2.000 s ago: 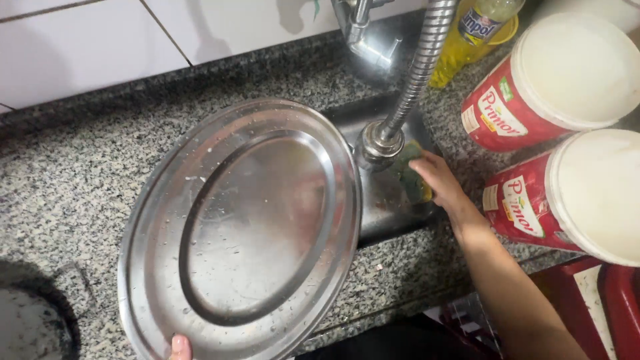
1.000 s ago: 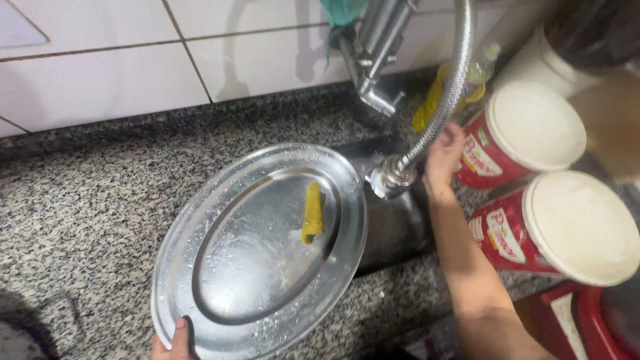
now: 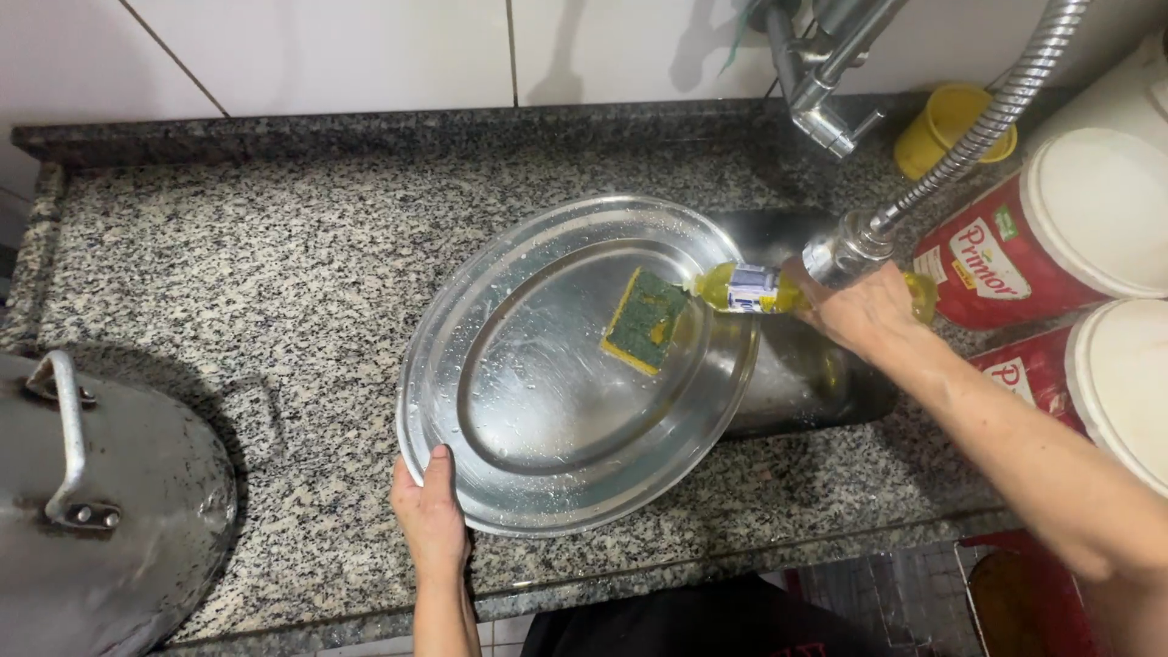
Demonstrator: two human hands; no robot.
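An oval stainless steel platter [image 3: 547,392], wet with drops, lies partly over the sink basin [image 3: 803,383]. My left hand [image 3: 433,506] grips its lower left rim, thumb on top. On the platter's right part rests a green and yellow sponge [image 3: 646,321], green side up. My right hand [image 3: 862,306] holds a bottle of yellow dish soap [image 3: 748,288] tilted nearly flat, its nozzle at the sponge's upper right edge. The sprayer head [image 3: 849,248] on its metal hose hangs above that hand and hides part of it.
A large dented metal pot lid or pot [image 3: 109,547] with a handle is at the lower left. Two red and white tubs [image 3: 981,265] stand at the right. Behind the sink are a yellow cup [image 3: 944,123] and a metal faucet [image 3: 826,128]; tiles line the wall above the granite counter [image 3: 301,265].
My right hand had the sponge at the basin, then reached toward the soap bottle with the sponge left on the platter. Now it holds the bottle over the platter. The sponge now lies green side up.
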